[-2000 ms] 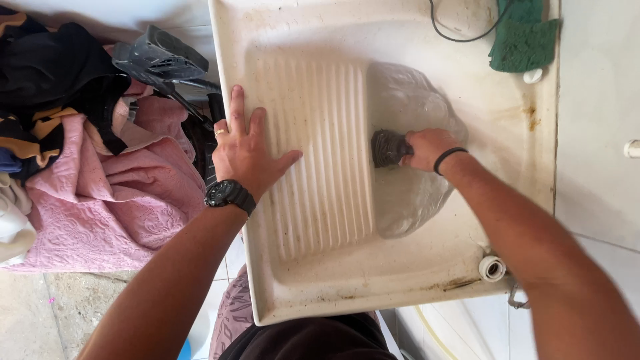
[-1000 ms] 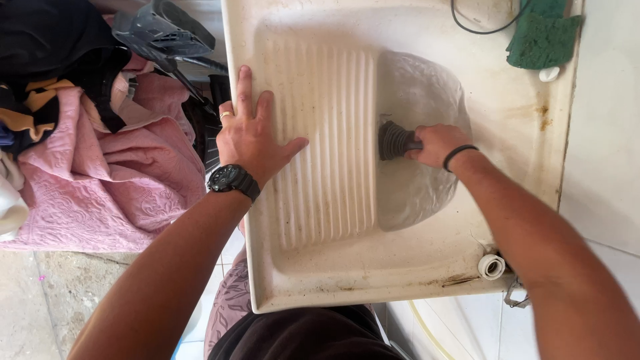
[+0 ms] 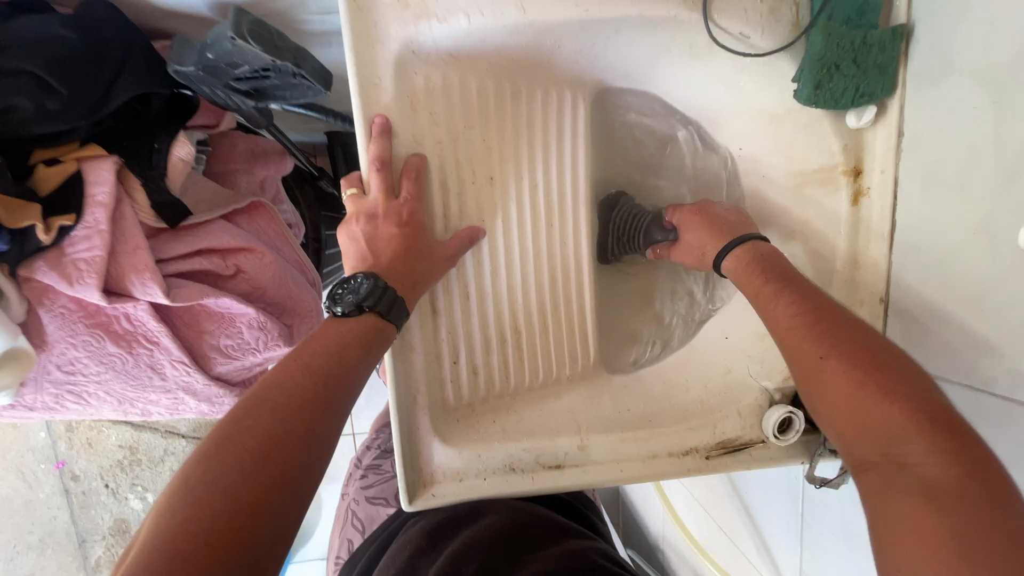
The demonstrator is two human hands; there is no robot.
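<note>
My right hand point(image 3: 708, 236) grips the narrow end of a black ribbed plunger point(image 3: 628, 227) in the basin of a cream laundry sink point(image 3: 512, 452). The plunger lies sideways in view, its wide end near the basin wall beside the washboard ridges point(image 3: 512, 240). Cloudy water point(image 3: 664, 320) stands around it; the drain cannot be seen. My left hand point(image 3: 400, 220), with a ring and a black watch, rests with spread fingers on the sink's left rim and the edge of the ridges, holding nothing.
A green scouring pad point(image 3: 852, 68) and a dark cable point(image 3: 748, 53) lie at the sink's top right. A white plastic pipe fitting point(image 3: 782, 424) sits at the lower right corner. Left of the sink are a pink quilted cloth point(image 3: 160, 320), dark clothes point(image 3: 72, 72) and a grey plastic object point(image 3: 248, 64).
My right hand keeps its grip on the plunger, which has shifted and tilted slightly in the water. My left hand stays on the sink's left rim.
</note>
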